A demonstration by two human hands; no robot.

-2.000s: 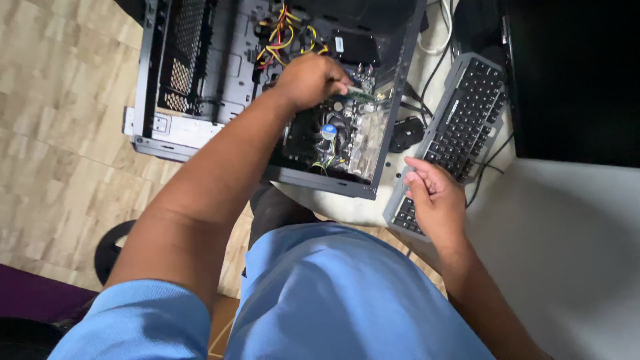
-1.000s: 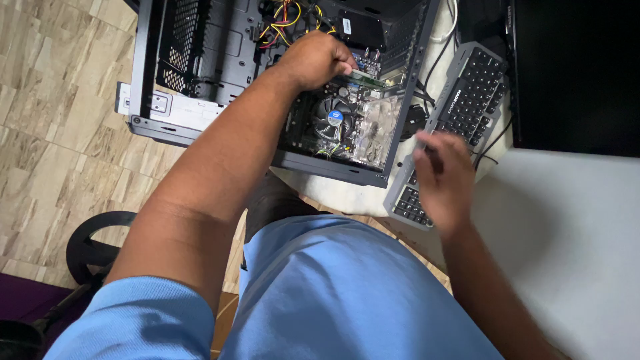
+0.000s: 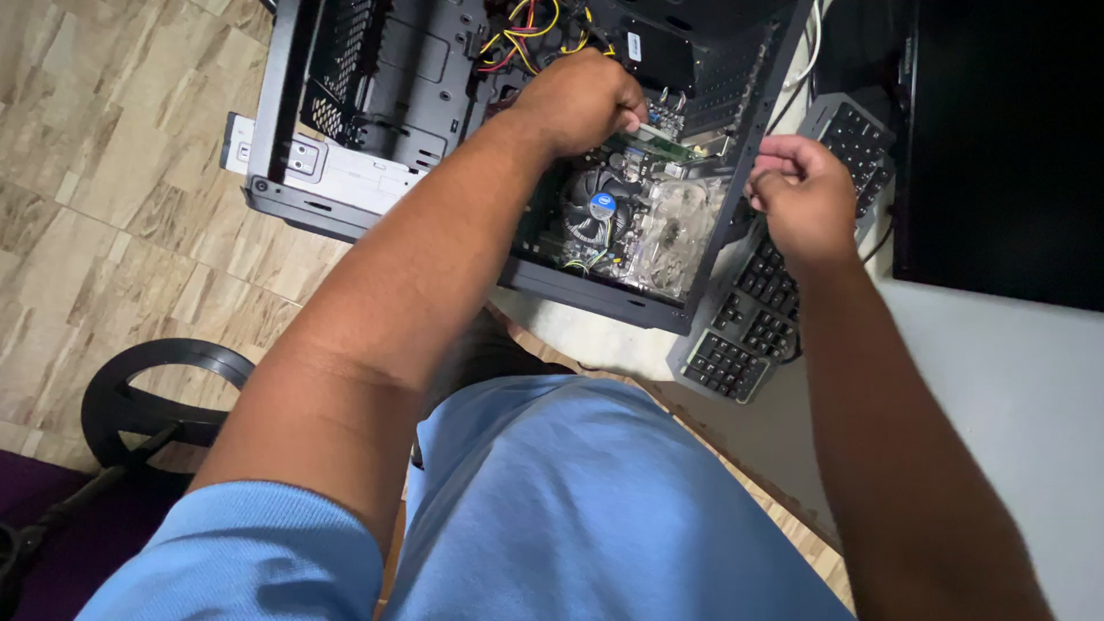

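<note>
An open black computer case (image 3: 595, 297) lies with its inside facing up. My left hand (image 3: 591, 99) reaches into it, fingertips pinching the end of a small green expansion card (image 3: 662, 145) above the motherboard. Beside the card sits a round CPU cooler fan (image 3: 597, 205) with a blue centre, and a crumpled clear plastic piece (image 3: 677, 233) lies to its right. My right hand (image 3: 795, 194) is at the outer right edge of the case, fingers curled, over the keyboard; whether it grips anything is hidden.
A black and grey keyboard (image 3: 750, 319) lies on the white table (image 3: 975, 371), right of the case. A dark monitor (image 3: 1009, 147) is beyond it. Red, yellow and black cables (image 3: 526, 34) run inside the case. A black ring-shaped base (image 3: 112, 405) is at lower left.
My right hand has moved up from over the keyboard to the right edge of the case. My left hand stays at the green card.
</note>
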